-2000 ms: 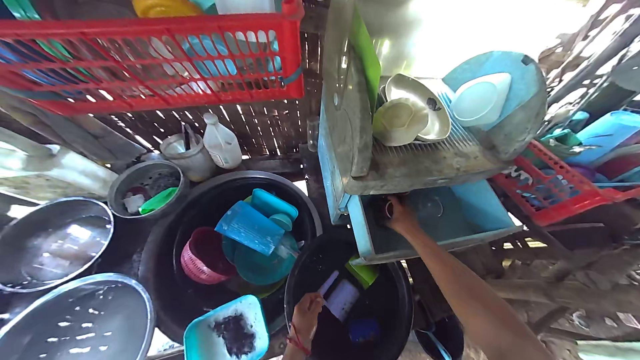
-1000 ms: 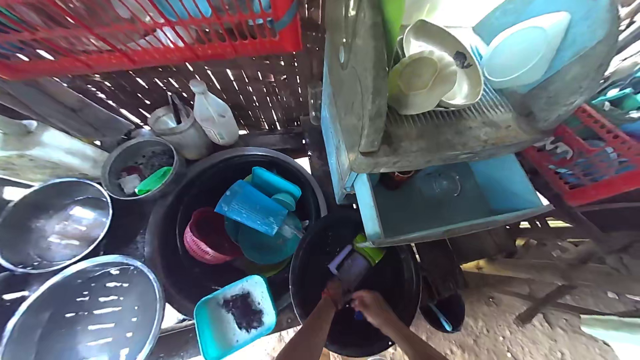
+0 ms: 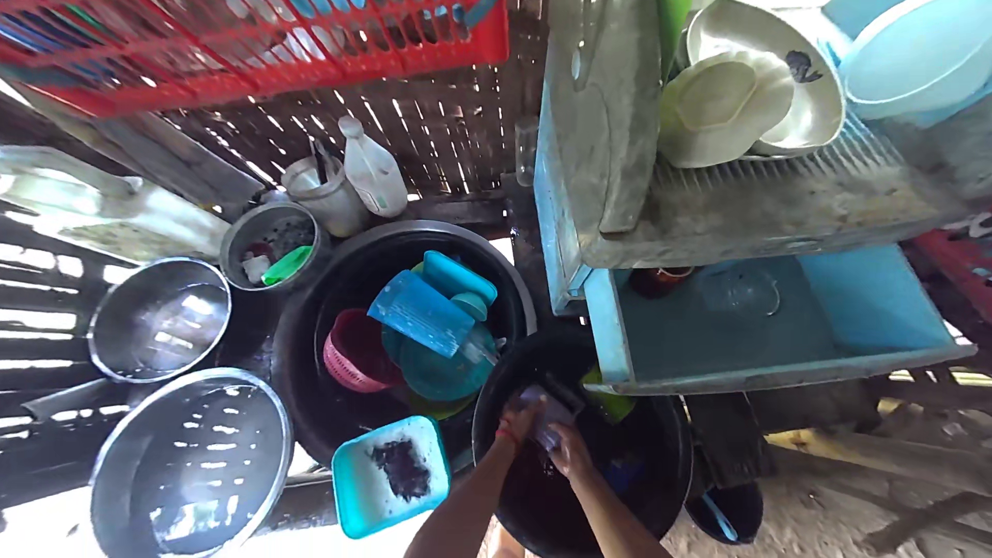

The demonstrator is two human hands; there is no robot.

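Note:
Both of my hands are low inside a round black basin. My left hand and my right hand grip a pale purplish container from either side; its exact kind is hard to make out. Beyond it in the basin lie a green item and a dark blue item. A larger black tub beside the basin holds a blue pitcher, a pink plastic basket and teal dishes. A teal-rimmed tray with a dark scrubber or residue sits in front of the tub.
Metal basins and a small pot stand left. A white jug is behind the tub. A red crate hangs above left. An open blue drawer juts out at right, under a wooden rack with bowls.
My right hand was at the open drawer two seconds ago; it has come down into the black basin and joined my left hand at the pale container. The view has moved nearer.

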